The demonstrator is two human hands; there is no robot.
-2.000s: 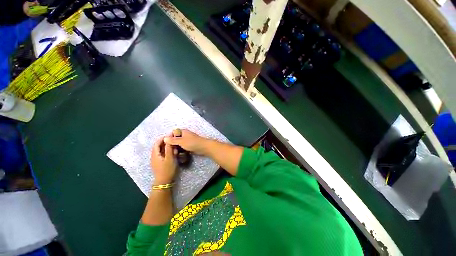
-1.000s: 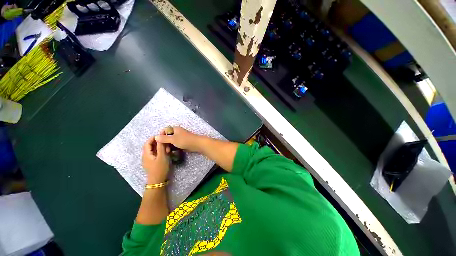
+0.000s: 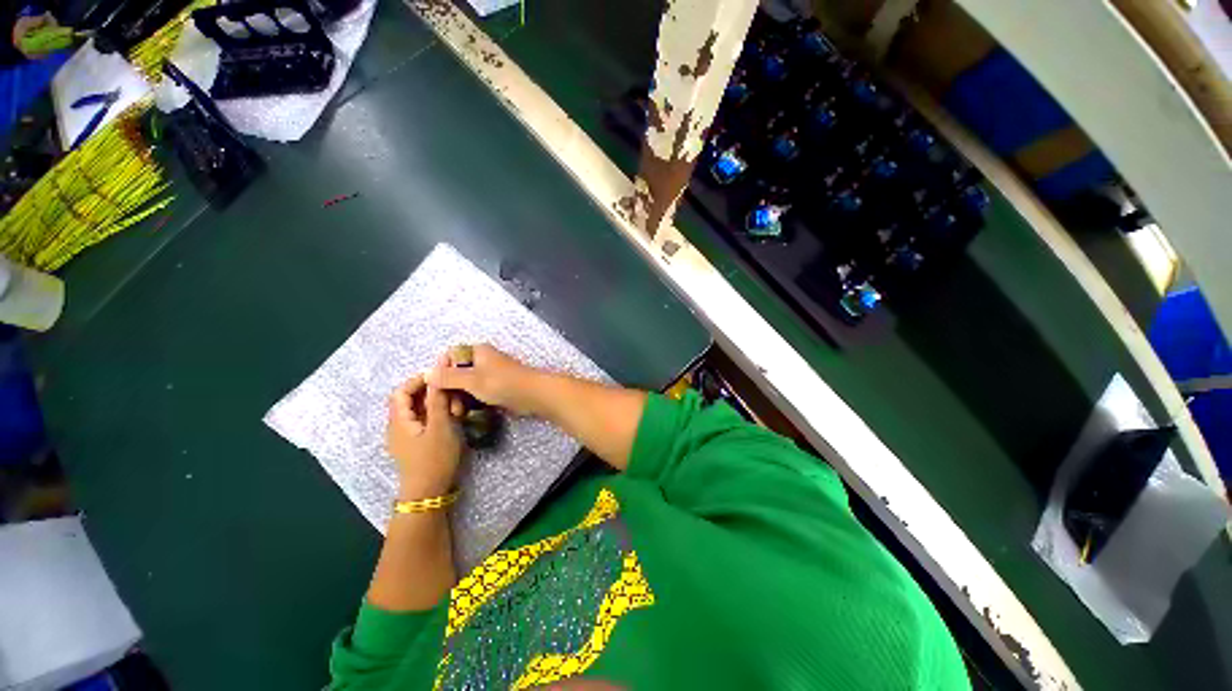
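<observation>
A small dark round piece shows just below my fingers, over the white textured mat on the dark green table. My left hand, with a gold bracelet at the wrist, is closed at its side. My right hand, with a ring, reaches in from the right and is closed on the piece from above. The fingertips of both hands meet. What lies between the fingertips is too small and covered to tell.
A cream metal rail and chipped post border the table. On the green belt beyond are black modules with blue parts and a black unit on a white sheet. Yellow wires and a black frame lie far left.
The modules and the black unit on the belt have shifted toward the lower right. Both hands stay together over the mat with little change. A small red bit now shows on the table.
</observation>
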